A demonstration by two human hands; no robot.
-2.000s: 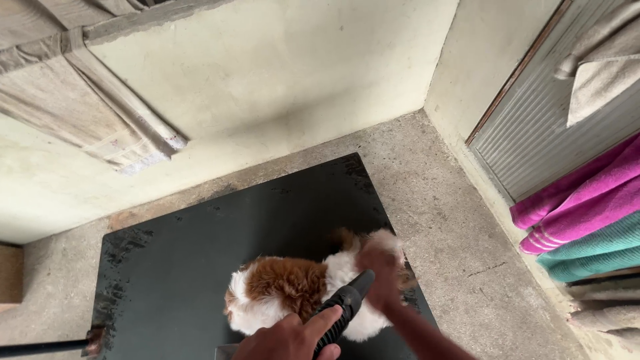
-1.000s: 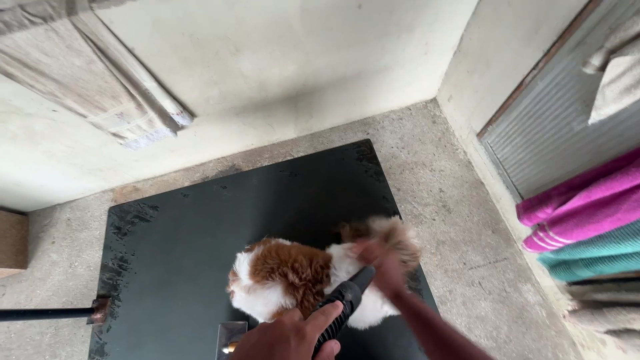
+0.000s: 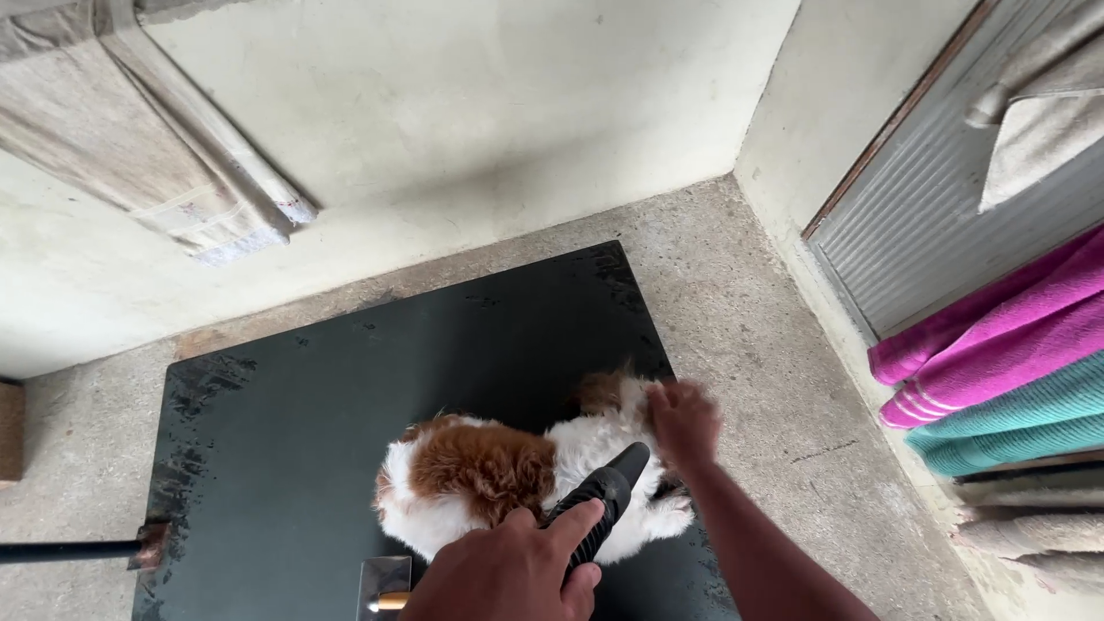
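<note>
A small dog with curly white and brown fur is on a black-topped table. My left hand is closed around the ribbed black hose of a dryer, just behind its tapered nozzle. That nozzle points up and right over the white fur at the dog's right-hand end. Blurred, my right hand is against the fur at that end, beyond the nozzle tip; its fingers are not clear. Left of my left hand lies a flat metal tool with a wooden handle, perhaps a slicker brush, partly hidden.
A black bar meets the table's left edge at a rusty bracket. Pale cloths hang on the wall at upper left. Magenta and teal towels hang at right. Concrete floor surrounds the table.
My right hand has shifted outward to the right along the dog's fur since one second ago. The nozzle remains in my left hand over the dog.
</note>
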